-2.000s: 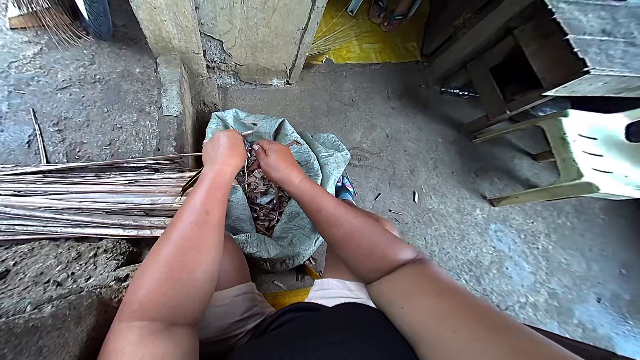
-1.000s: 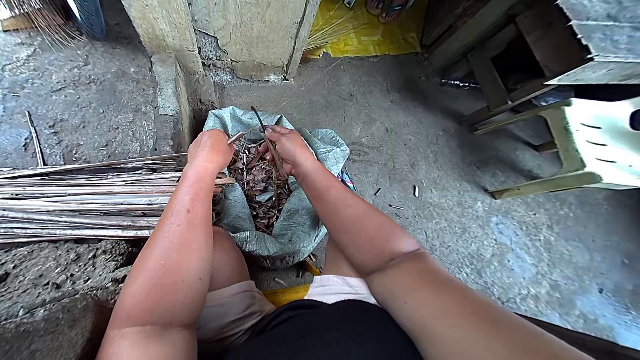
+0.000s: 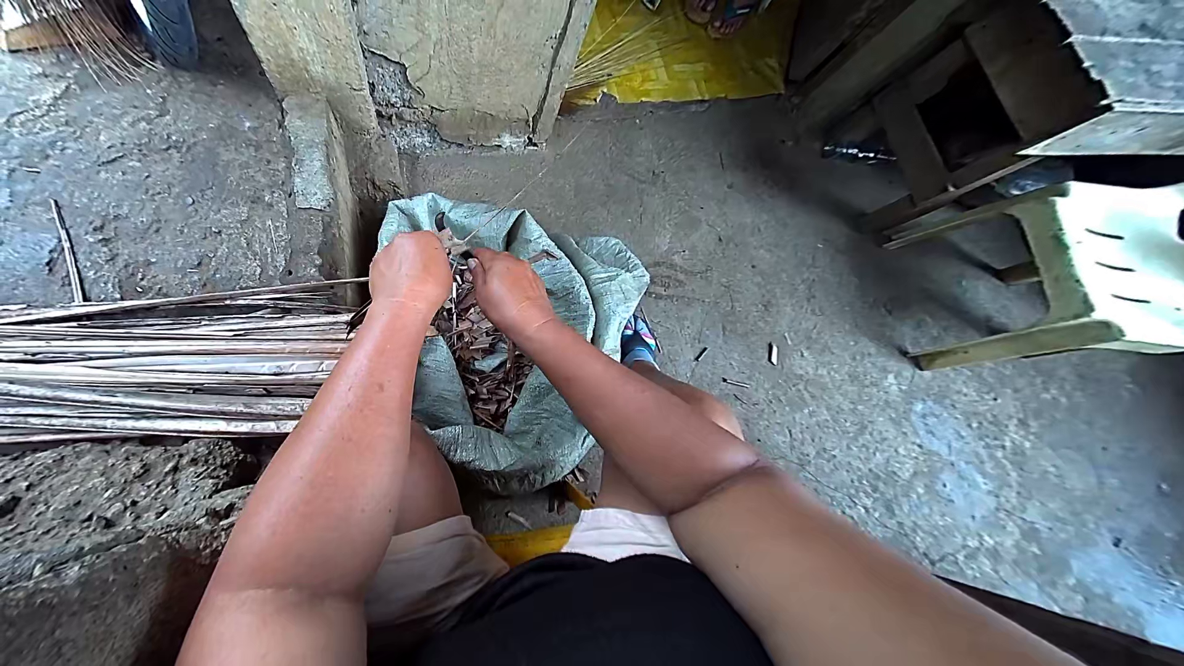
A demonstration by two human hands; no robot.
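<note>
Above an open green woven sack [image 3: 504,453], my left hand [image 3: 412,273] is closed on a thin dry palm strip [image 3: 342,282], whose length runs left over the pile. My right hand [image 3: 509,291] grips a small dark curved blade [image 3: 441,222], its handle mostly hidden in the fingers. Both hands are close together, with pale frayed fibres between them. Brown leaf scraps [image 3: 490,370] fill the sack's mouth. A bundle of long dry palm strips [image 3: 166,370] lies to the left of the sack.
A rough concrete ledge [image 3: 111,518] is at the lower left. A concrete post [image 3: 453,65] stands beyond the sack. On the right are a plastic chair [image 3: 1064,268] and a wooden frame [image 3: 925,139]. Another person's feet [image 3: 726,17] rest on a yellow mat [image 3: 703,65].
My hands have come closer together over the sack's mouth. The dark blade, upright by my right hand a second ago, now lies between both hands.
</note>
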